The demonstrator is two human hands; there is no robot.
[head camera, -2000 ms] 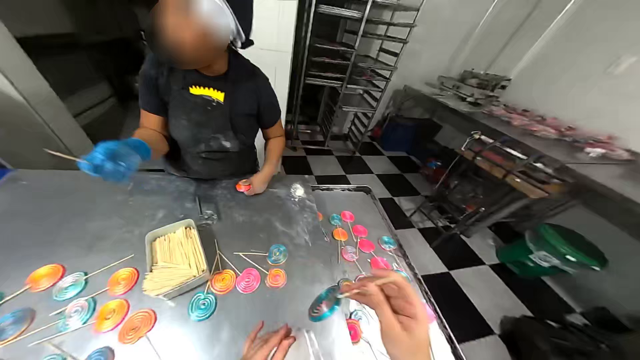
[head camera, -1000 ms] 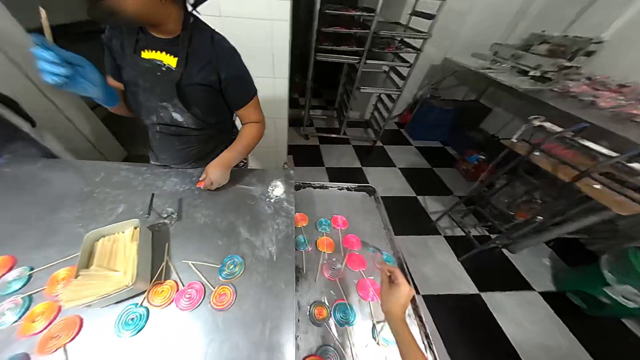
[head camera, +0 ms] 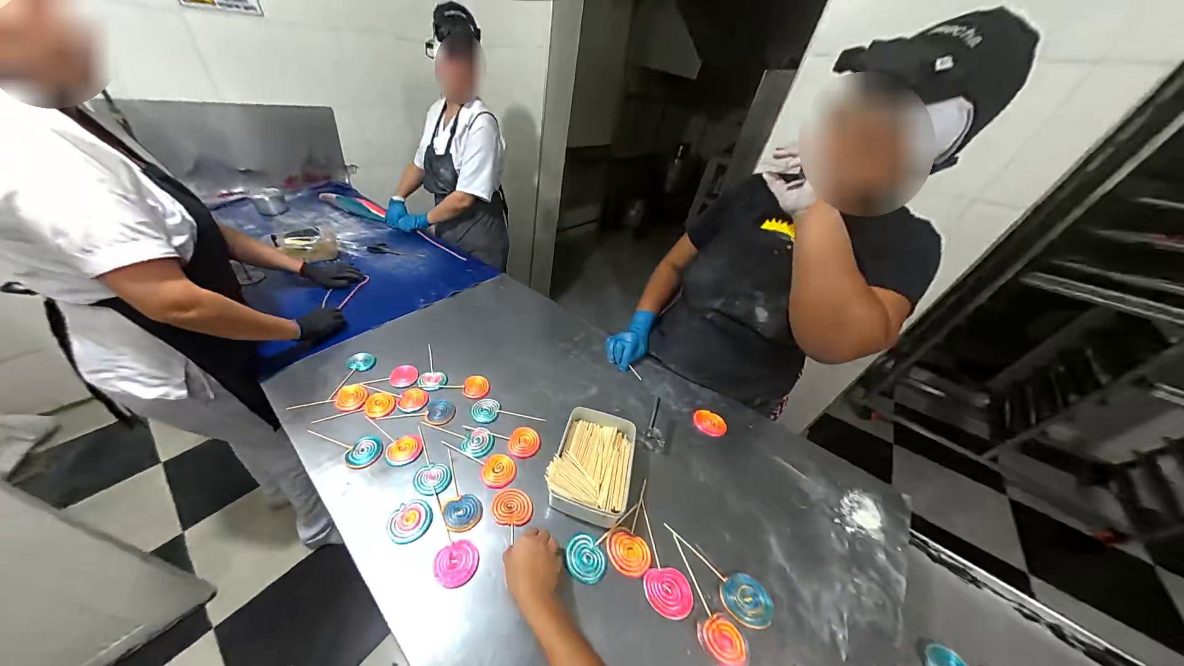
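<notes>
My left hand point(head camera: 534, 566) is low on the steel table, its fingers closed around the stick of an orange spiral lollipop point(head camera: 511, 507). A pink lollipop point(head camera: 456, 563) lies to its left, and a teal one point(head camera: 585, 559) to its right. Many more orange, teal, pink and blue lollipops are spread to the upper left, among them a striped one point(head camera: 409, 522). Just beyond my hand stands a tub point(head camera: 633, 462) of wooden sticks point(head camera: 592, 467). Several lollipops lie right of my hand, including a pink one point(head camera: 668, 593) and a blue one point(head camera: 746, 600). My right hand is out of view.
Across the table a co-worker's blue-gloved hand point(head camera: 630, 344) holds a stick near an orange candy spiral point(head camera: 709, 423). White powder point(head camera: 860, 511) lies at right, beside the tray edge point(head camera: 1004, 597). Two co-workers handle candy at a blue work surface point(head camera: 407, 282) on the left.
The view has swung far left, away from the tray. My right hand, over the tray a second ago, has left the view. My left hand now shows at an orange lollipop.
</notes>
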